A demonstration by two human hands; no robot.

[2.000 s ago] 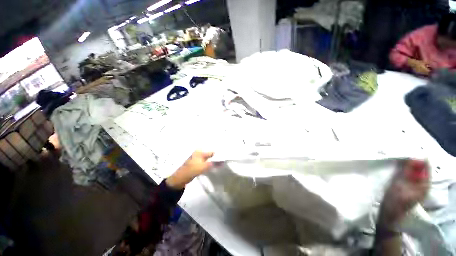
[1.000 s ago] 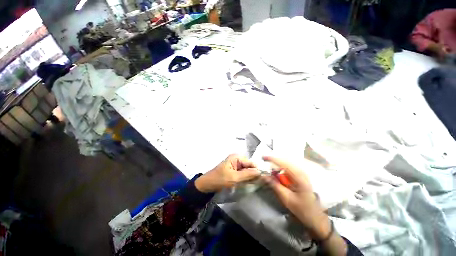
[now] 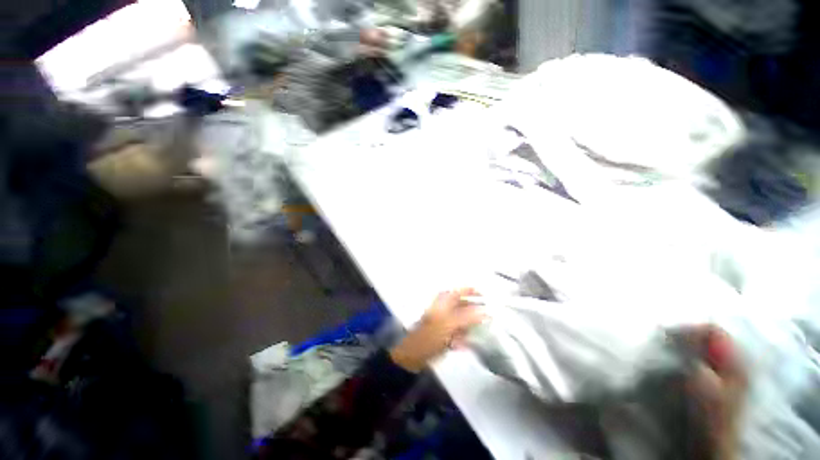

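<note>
The off-white garment [image 3: 575,337] lies over the near side of the white table, with folds running between my hands. My left hand [image 3: 452,321] pinches its edge near the table's front edge. My right hand [image 3: 719,382] is blurred at the lower right, over the garment. A red spot, the thread snips [image 3: 717,349], shows in my right hand; its blades cannot be made out. Whether the right fingers also grip cloth is too blurred to tell.
A rounded off-white pile [image 3: 629,112] lies beyond my hands on the white table [image 3: 360,193]. Black fabric loops [image 3: 404,119] lie at the far left. Dark grey garments [image 3: 760,184] lie at the right. Pale cloth [image 3: 247,171] hangs left of the table.
My hands were together at the cloth one second ago; my right hand has moved away to the right. The view has shifted left and is blurred. The worker in pink is out of view.
</note>
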